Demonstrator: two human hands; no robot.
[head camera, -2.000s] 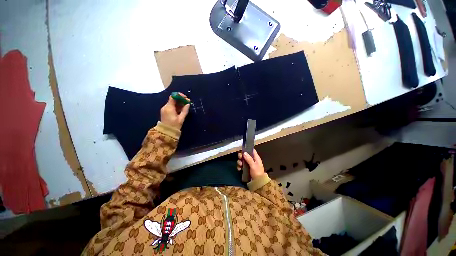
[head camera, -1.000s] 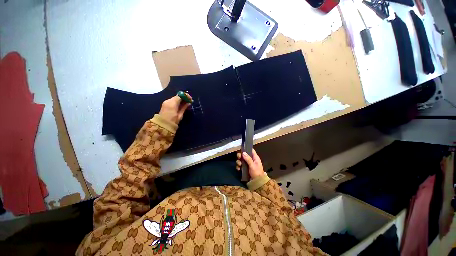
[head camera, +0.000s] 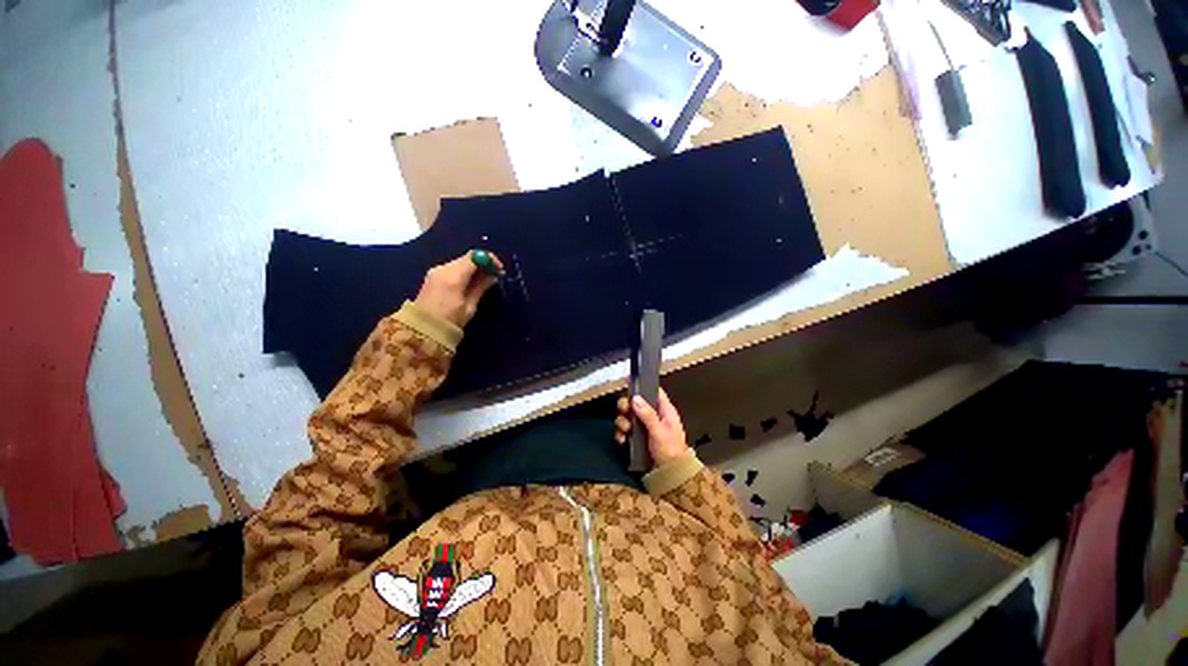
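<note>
A black cut panel stack (head camera: 558, 234) with pale crossed marks and small dots lies along the front of the table. My left hand (head camera: 456, 284) is closed around the green handle of an awl (head camera: 485, 263) over the middle of the stack, beside the left group of marks. The awl's metal point cannot be made out. My right hand (head camera: 657, 427) grips a flat grey steel bar (head camera: 650, 351) at the table's front edge. The bar's upper end overlaps the stack's front edge in view.
The cutting machine's grey baseplate (head camera: 629, 72) stands behind the stack. A tan cardboard piece (head camera: 456, 163) touches the stack's back edge. Coral-red pieces (head camera: 55, 351) lie far left. Narrow dark pieces (head camera: 1053, 130) and a small grey bar (head camera: 954, 102) lie right. An open box (head camera: 899, 553) stands below.
My left hand has shifted slightly, and the green handle has gone from tilted to nearly end-on to the camera. My right hand and the bar have stayed in place.
</note>
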